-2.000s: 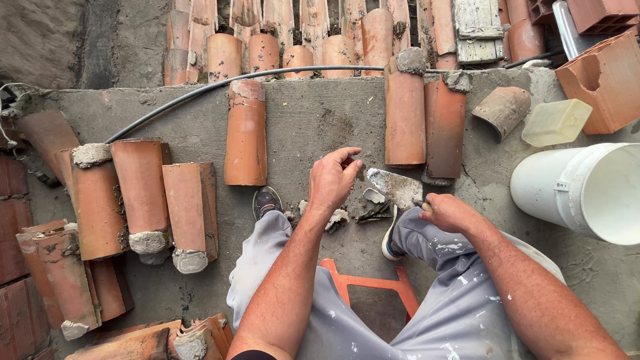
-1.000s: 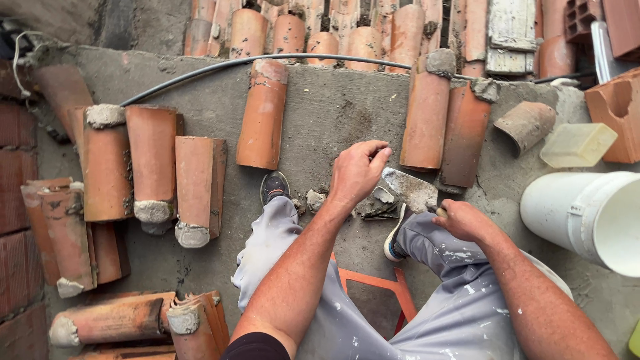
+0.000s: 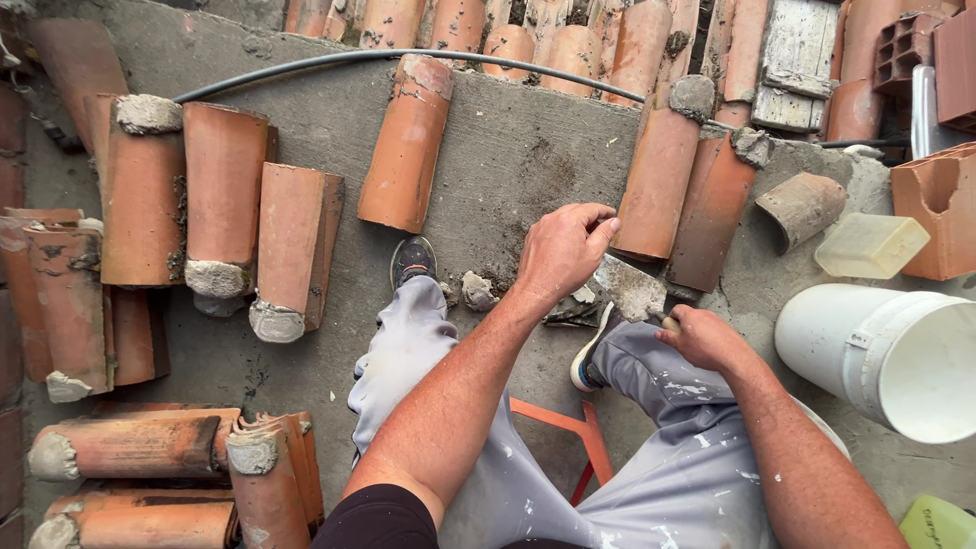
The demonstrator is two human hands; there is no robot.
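My right hand grips the handle of a mason's trowel, whose grey-crusted blade points up and left. My left hand is just above and left of the blade, thumb near the bent fingers; whether something small is between them cannot be told. Below the hands lie mortar chunks and dark debris on the concrete. A clay roof tile lies alone left of my left hand. To the right, another clay tile with a mortar lump at its top lies beside a darker tile.
Stacked clay tiles fill the left side. A grey hose crosses near the tiled roof. At right are a white plastic bucket on its side, a translucent container and a hollow brick. An orange metal frame stands between my legs.
The view has shifted and tilted somewhat. The trowel stays in my right hand, and my left hand remains close to its blade.
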